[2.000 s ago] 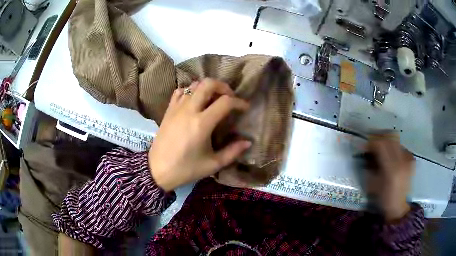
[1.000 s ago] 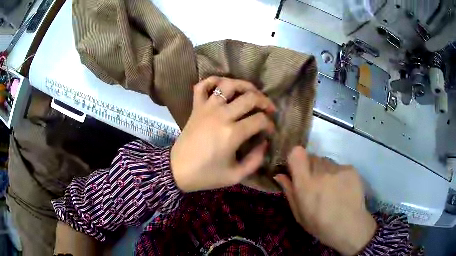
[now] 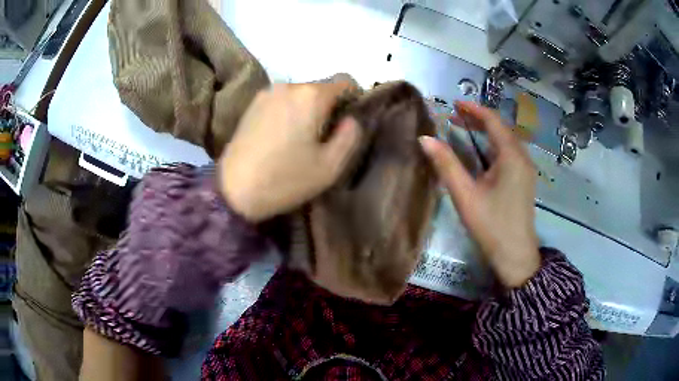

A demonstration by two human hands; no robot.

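Note:
The brown ribbed garment piece (image 3: pixel 190 82) lies bunched from the upper left across the table. Its open tube end (image 3: pixel 380 216) faces me in the middle, darker inside and blurred. My left hand (image 3: pixel 287 149) grips the cloth at the left side of this opening. My right hand (image 3: pixel 491 178) is at the right of the opening, thumb and forefinger apart, thumb tip close to the cloth edge. A small dark tool, likely the thread snips (image 3: pixel 477 149), lies in my right hand. Whether the thumb touches the cloth is unclear.
The sewing machine's metal bed (image 3: pixel 573 186) and foot area (image 3: pixel 495 85) are at the upper right, with cream ribbed knobs (image 3: pixel 622 104). The white table's front edge carries a measuring strip (image 3: pixel 614 314). More brown cloth (image 3: pixel 56 275) hangs at lower left beside a small tray of coloured items.
My right hand has moved from the lower edge of the opening up to its right side, fingers spreading. My left hand has moved up and left, and the opening now shows wider and darker.

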